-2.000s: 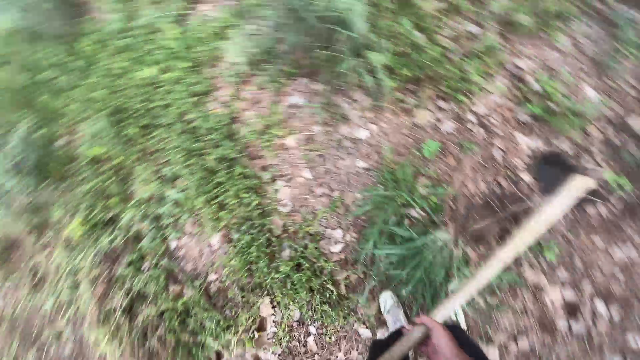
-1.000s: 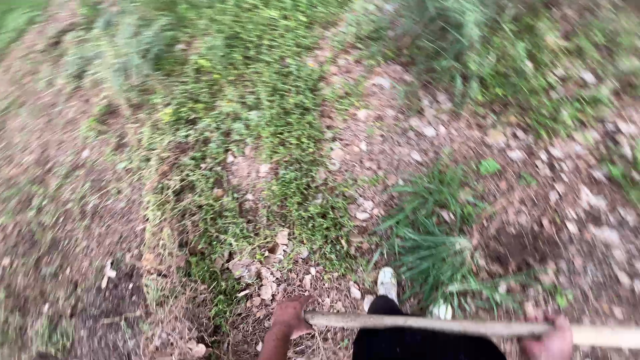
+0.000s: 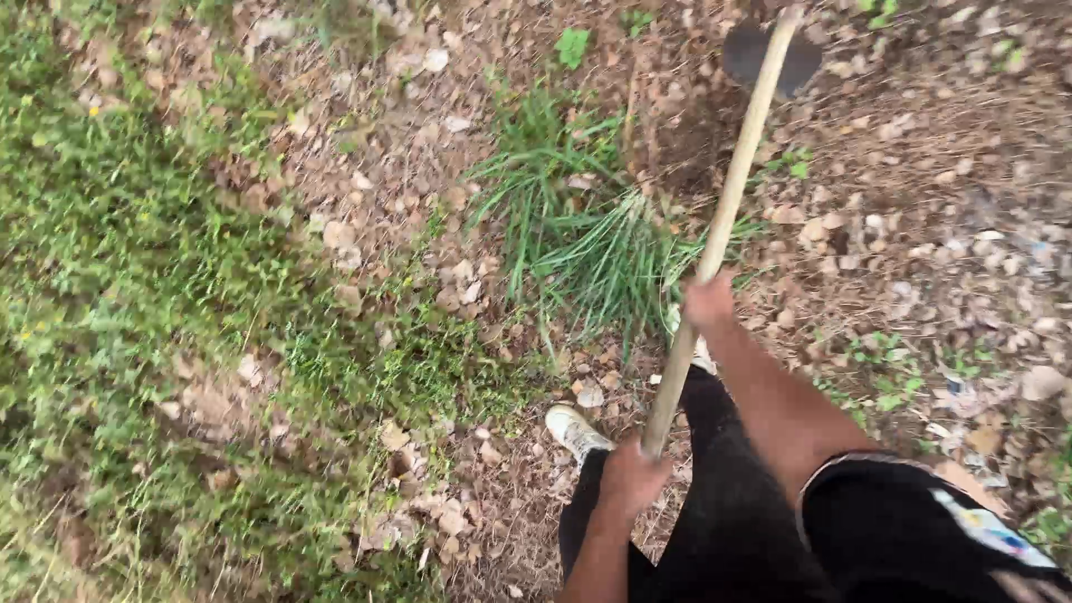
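A hoe with a long pale wooden handle (image 3: 741, 159) slants from my feet up to the top right. Its dark, wide metal blade (image 3: 772, 60) is blurred and partly behind the handle, over leaf-strewn soil. My left hand (image 3: 634, 479) grips the lower end of the handle. Farther up, my right hand (image 3: 708, 301) is closed around the handle. A tuft of long green grass (image 3: 599, 243) grows left of the handle, beside a patch of dark bare soil (image 3: 682, 151).
Low green weeds (image 3: 151, 276) cover the ground at the left. Dry leaves and twigs (image 3: 904, 193) spread over the soil at the right. My pale shoes (image 3: 576, 429) stand just below the grass tuft, one partly hidden by the handle and my right hand.
The handle lay nearly level across my legs one second ago; now it points up and away, with the blade in view. Both hands have stayed on it since then.
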